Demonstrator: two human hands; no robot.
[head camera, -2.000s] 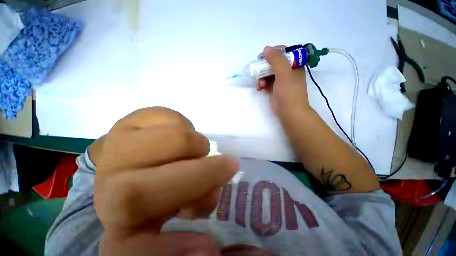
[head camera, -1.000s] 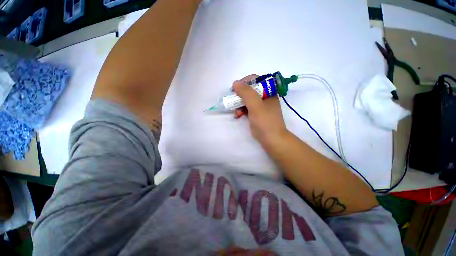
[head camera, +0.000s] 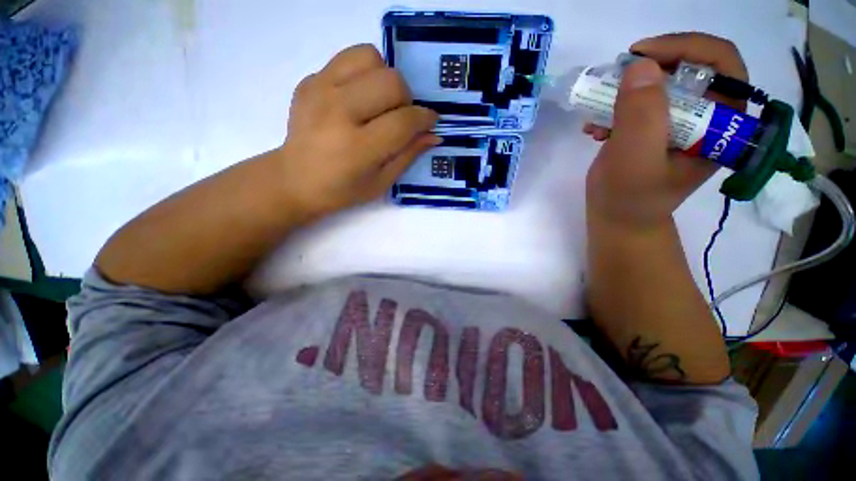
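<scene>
My left hand (head camera: 361, 131) holds two blue device housings by their left side, one above the other. The upper housing (head camera: 469, 70) is larger in view, with silver and black areas inside; the lower housing (head camera: 460, 174) lies nearer my body. My right hand (head camera: 657, 122) is closed around the glue syringe (head camera: 690, 120), with its blue-banded label and dark green adapter (head camera: 765, 155) at the rear. The syringe's pale green needle (head camera: 533, 80) points left, over the upper housing's right part. Whether the tip touches it I cannot tell.
White paper (head camera: 235, 85) covers the bench. Small light-blue parts in a bag (head camera: 33, 89) are at the far left. Black pliers (head camera: 819, 101) and a crumpled white wipe (head camera: 787, 202) are at the right. The clear air hose (head camera: 831, 246) and dark cable (head camera: 710, 249) trail toward the right front.
My left arm has come back from reaching forward, and the hand now holds two housings in front of me. My right hand has brought the syringe up to the upper housing.
</scene>
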